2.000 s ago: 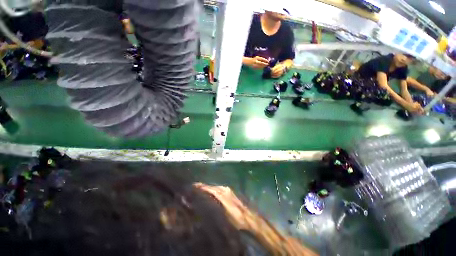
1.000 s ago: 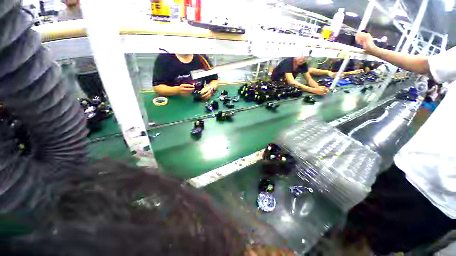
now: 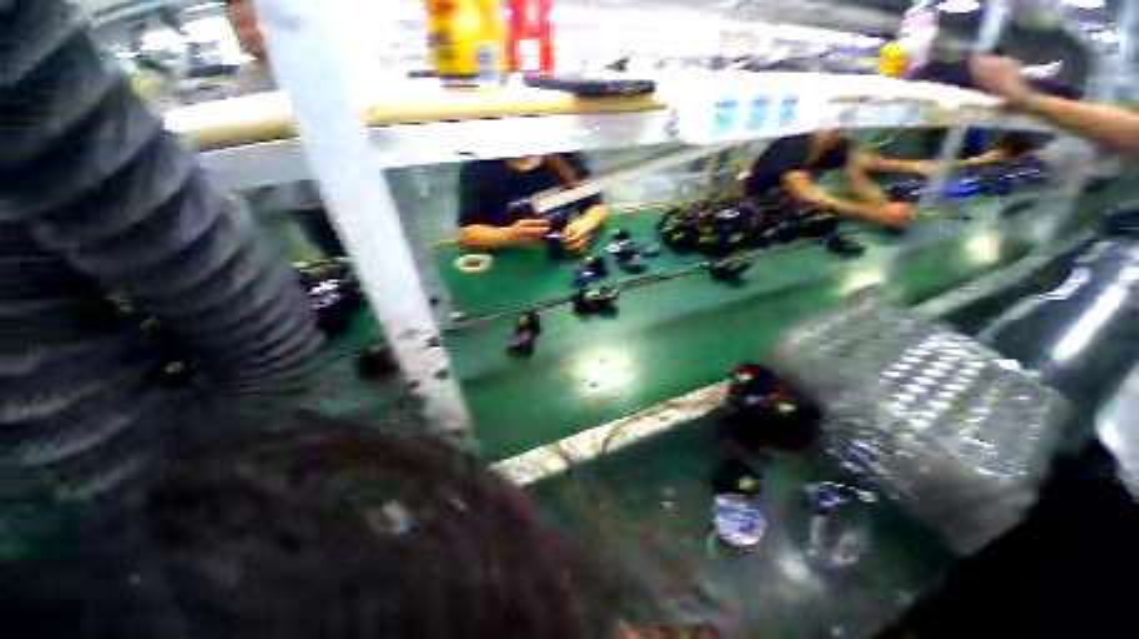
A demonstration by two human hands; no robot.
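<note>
Neither of my hands shows clearly; a dark, blurred mass fills the lower left, with a small skin-toned patch at the bottom edge that I cannot identify. On the bench in front of me lies a round silvery-blue circuit board point(image 3: 738, 522). A small black housing point(image 3: 738, 478) with a yellow-green spot touches its far edge. A clump of black housings point(image 3: 772, 412) sits beyond it. A loose bluish-silver piece with wires point(image 3: 834, 497) lies to the right of the board.
A stack of clear plastic trays point(image 3: 937, 406) stands at right. A grey ribbed hose point(image 3: 162, 237) hangs at left beside a white post point(image 3: 362, 225). Black units point(image 3: 525, 332) lie on the green conveyor point(image 3: 650, 350). Workers sit across it; another person's arm point(image 3: 1074, 119) reaches in at upper right.
The view has swung right. The forearm seen two seconds ago at lower centre is gone from sight. Since one second ago, the bench things sit slightly further right in view.
</note>
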